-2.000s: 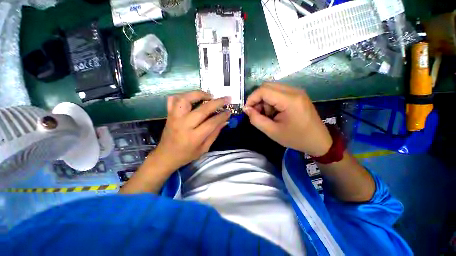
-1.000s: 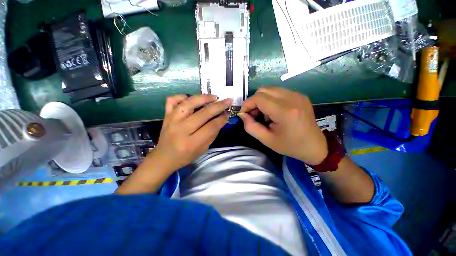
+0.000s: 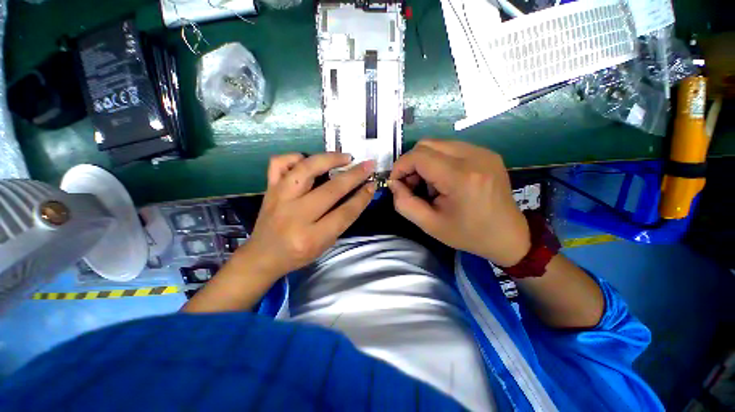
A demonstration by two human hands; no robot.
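Note:
The phone mid-frame [image 3: 346, 96], a flat silver-white rectangle with a dark slot, lies upright at the bench's front edge. My left hand [image 3: 310, 205] is at its lower left, with fingertips on the frame's lower end. My right hand [image 3: 451, 193] is at the lower right corner, thumb and forefinger pinched together on a tiny part at the frame's lower end. The part is too small to identify. The fingers hide some of the lower end.
Black phone batteries [image 3: 121, 92] and a crumpled clear bag [image 3: 231, 80] lie at left. Paper sheets [image 3: 556, 48] and a clear plastic bag [image 3: 633, 92] lie at right, near a yellow-orange electric screwdriver [image 3: 687, 149]. A desk fan [image 3: 101, 221] stands lower left.
The view has shifted a little, so the bench items sit slightly higher. My right fingertips have moved slightly at the frame's lower end. My left hand stays on the frame.

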